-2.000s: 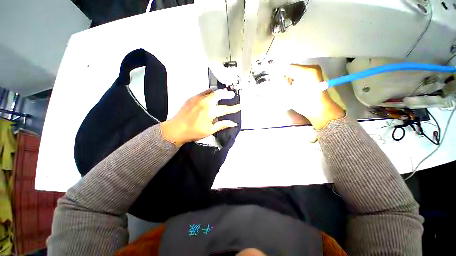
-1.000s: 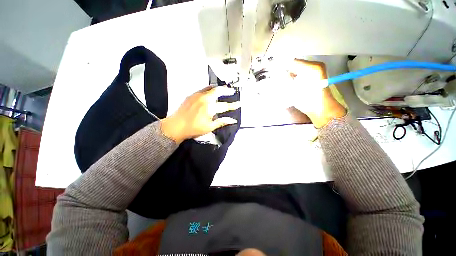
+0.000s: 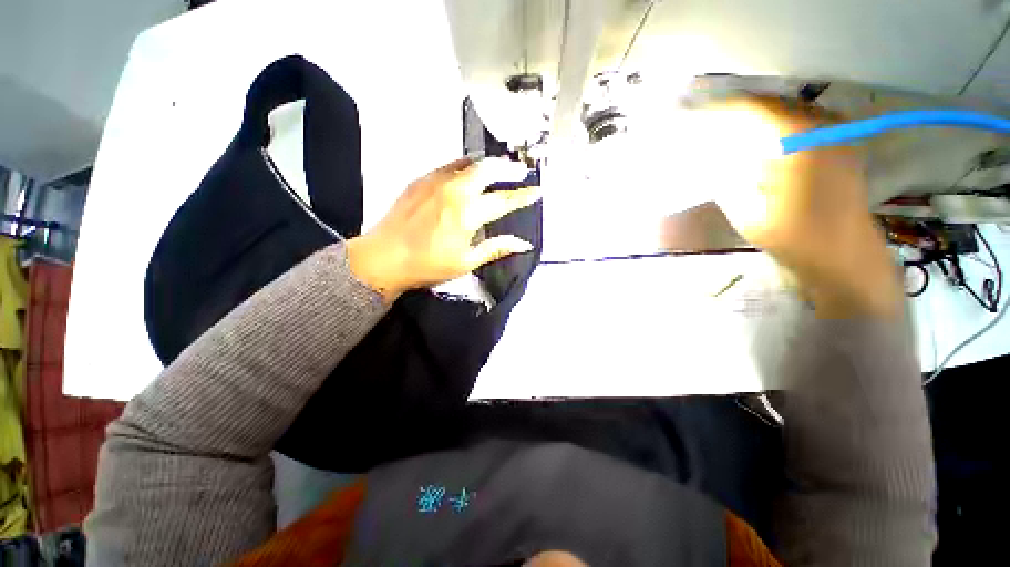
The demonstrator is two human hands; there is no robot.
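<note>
A black fabric workpiece [image 3: 233, 255] lies on the white table, with a rounded panel and a loop at the left. Its narrow part runs under the presser foot [image 3: 529, 153]. My left hand [image 3: 437, 227] rests flat on the fabric just left of and below the needle area, fingers spread and pointing right. My right hand [image 3: 792, 183] is at the right of the sewing machine head [image 3: 676, 33], below the blue air hose [image 3: 886, 127]. It is blurred and overexposed; whether it holds anything cannot be told.
Dark-looped scissors [image 3: 941, 260] and cables lie at the table's right edge. The white table [image 3: 620, 332] has its front edge near my apron [image 3: 532, 487]. Yellow [image 3: 13, 366] and red checked cloth [image 3: 67, 343] hang at the left.
My right hand has moved right, away from the needle area, and is blurred. The view has shifted, so the table and workpiece sit slightly higher and further left. My left hand stays on the fabric.
</note>
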